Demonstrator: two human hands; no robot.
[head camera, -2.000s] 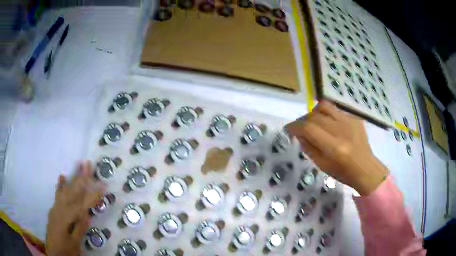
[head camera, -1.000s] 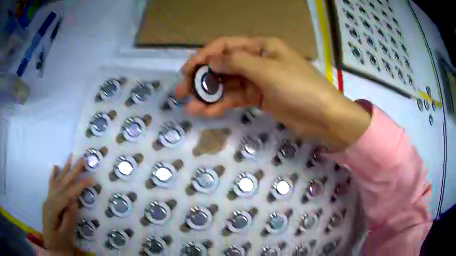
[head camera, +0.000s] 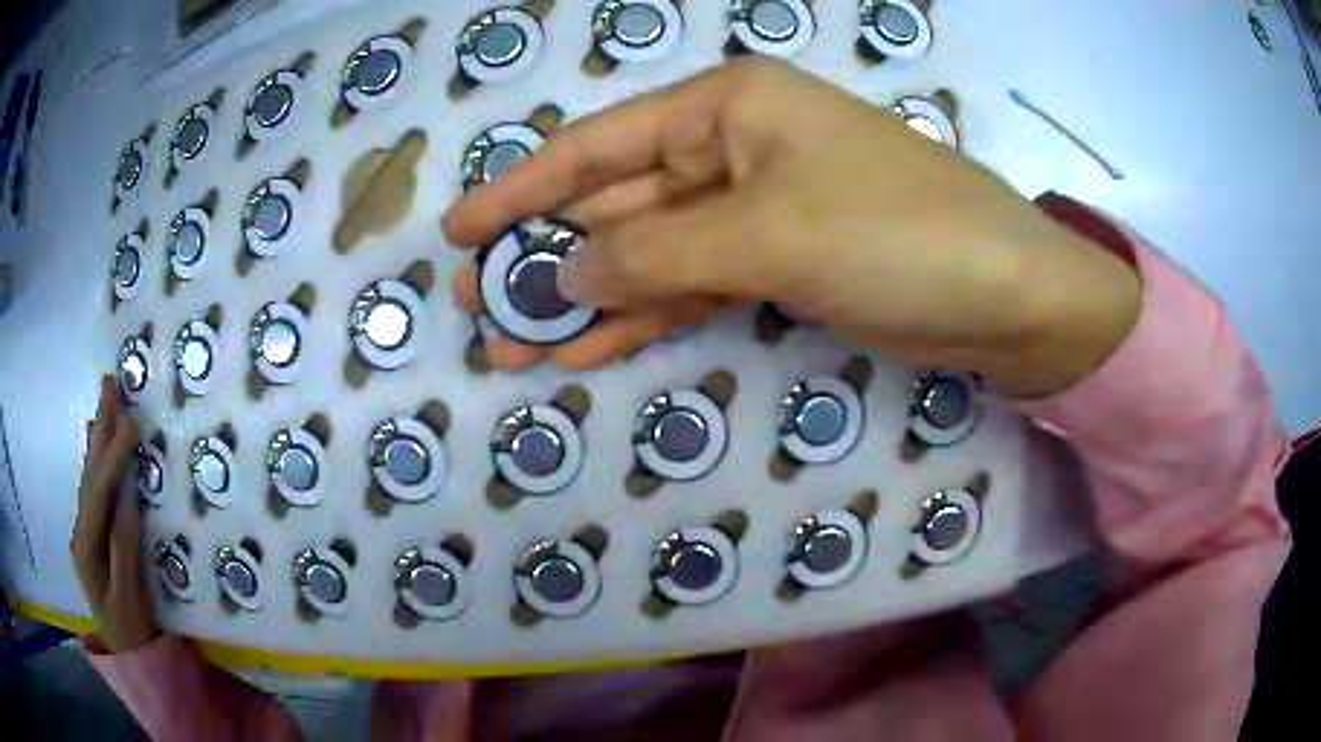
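Note:
The white foam tray (head camera: 478, 392) holds rows of round parts with silver centres and white rings. My right hand (head camera: 811, 232) is above the tray and holds one round part (head camera: 533, 284) between thumb and fingers, its silver face towards me. An empty brown pocket (head camera: 380, 192) shows in the tray to the left of the held part. My left hand (head camera: 110, 507) is at the tray's left edge, fingers up along its side, holding nothing that I can see. The right hand hides some of the parts beneath it.
A cotton swab (head camera: 1068, 134) lies on the white table right of the tray. Yellow tape (head camera: 478, 668) runs along the near table edge. A dark thin object lies at the far left edge. Pink sleeves cover both forearms.
The view has shifted down and right over the tray. My right hand, at the tray's far right two seconds ago, now holds a part over it. The held part's face has turned more towards me.

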